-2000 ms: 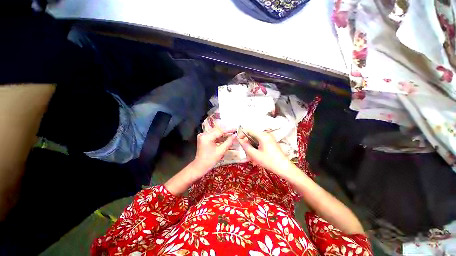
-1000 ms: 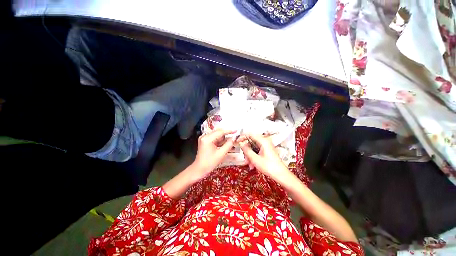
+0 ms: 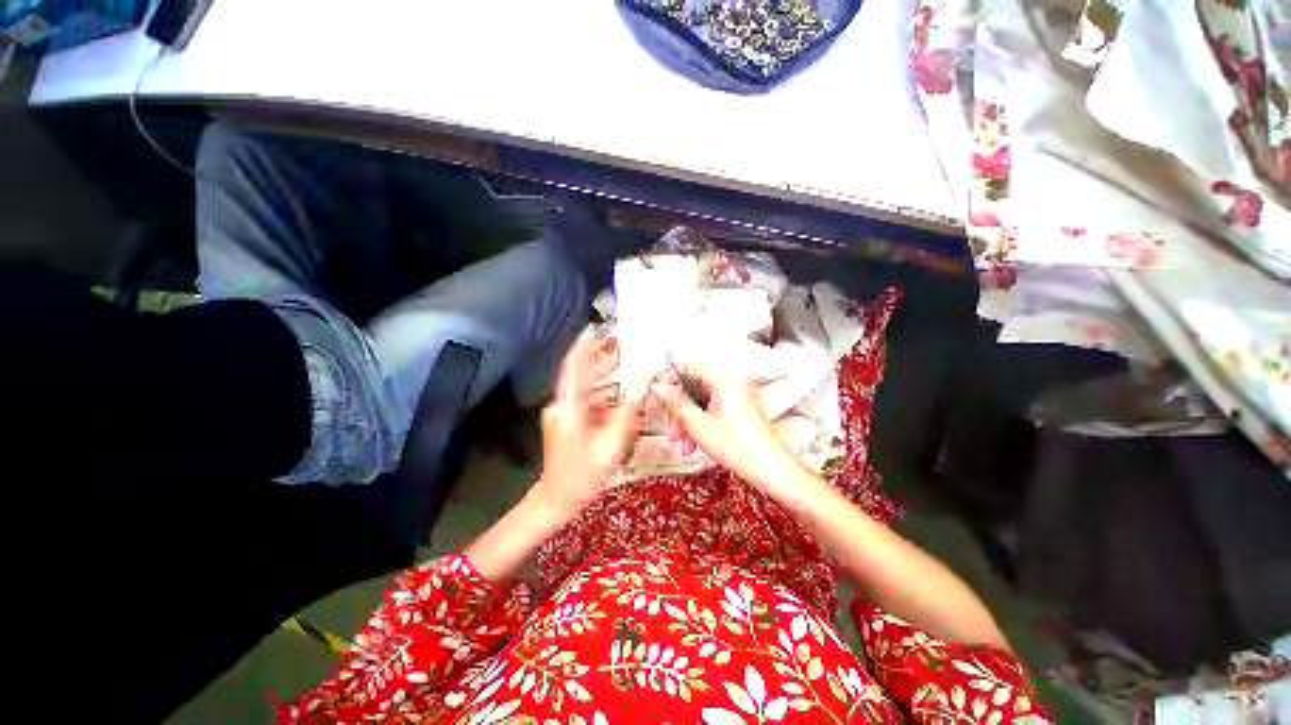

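A white garment piece with red-pink flowers point(image 3: 722, 315) lies bunched in the lap. My left hand point(image 3: 582, 432) is at its left side, blurred, with fingers spread and raised; whether it still pinches cloth is unclear. My right hand point(image 3: 729, 419) is at the middle of the cloth, thumb and fingertips close together on it, with a dark spot by the fingers. No needle, thread or button can be made out at the fingertips.
A white table point(image 3: 467, 71) spans the top, bearing a dark blue tray of small metallic pieces point(image 3: 765, 31). Floral cloth point(image 3: 1090, 198) hangs over its right end. A person in jeans point(image 3: 460, 305) sits at left. A dark bag or bin point(image 3: 1133, 524) stands at right.
My left hand has opened and shifted slightly left, away from my right fingertips. My right hand stays near the same spot. The view has shifted, showing more of the table's left end.
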